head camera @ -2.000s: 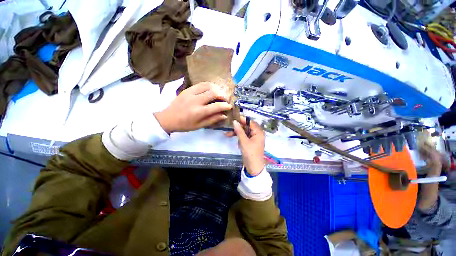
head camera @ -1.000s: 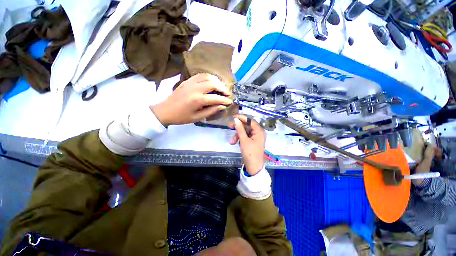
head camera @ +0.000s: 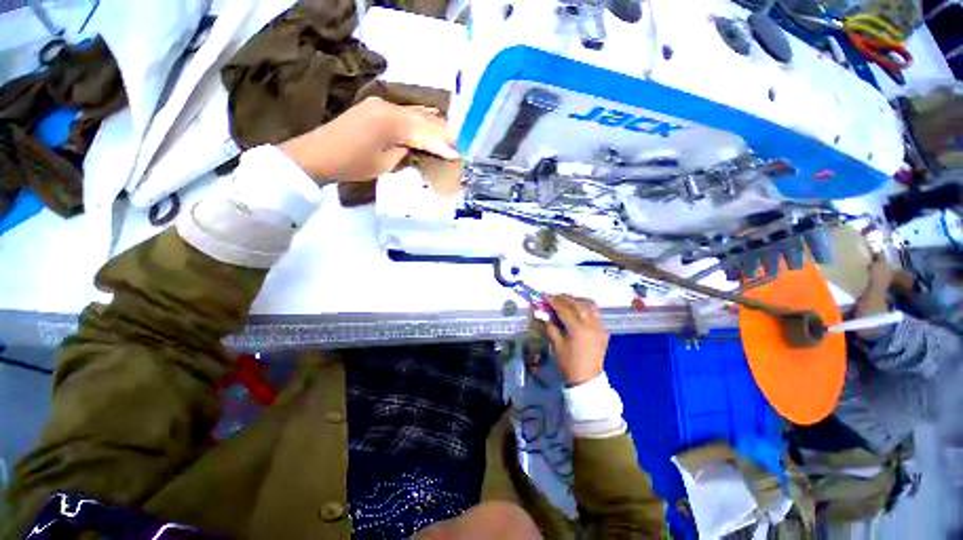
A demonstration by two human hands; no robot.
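Note:
The white sewing machine (head camera: 676, 105) with a blue band stands at the upper middle. A brown garment piece (head camera: 441, 175) lies at its needle area, mostly hidden under my left hand (head camera: 375, 142), whose fingers hold it against the machine's left end. My right hand (head camera: 576, 335) is at the table's front edge, closed around small snips (head camera: 536, 305) with a pink part showing and a thin tip pointing up-left. A narrow brown binding strip (head camera: 655, 272) runs from the roll on the orange disc (head camera: 790, 364) to the needle area.
Crumpled brown pieces (head camera: 296, 79) and long white strips (head camera: 174, 100) lie left of the machine. A printed ruler (head camera: 401, 331) runs along the front edge. A blue crate (head camera: 723, 396) is below at right. Orange-handled scissors (head camera: 879, 47) lie at upper right. Another person's hand (head camera: 874, 290) shows at far right.
My right hand has moved from the needle area down-right to the front edge, where the snips now show. My left hand has shifted up and back, covering more of the garment piece. The view has shifted.

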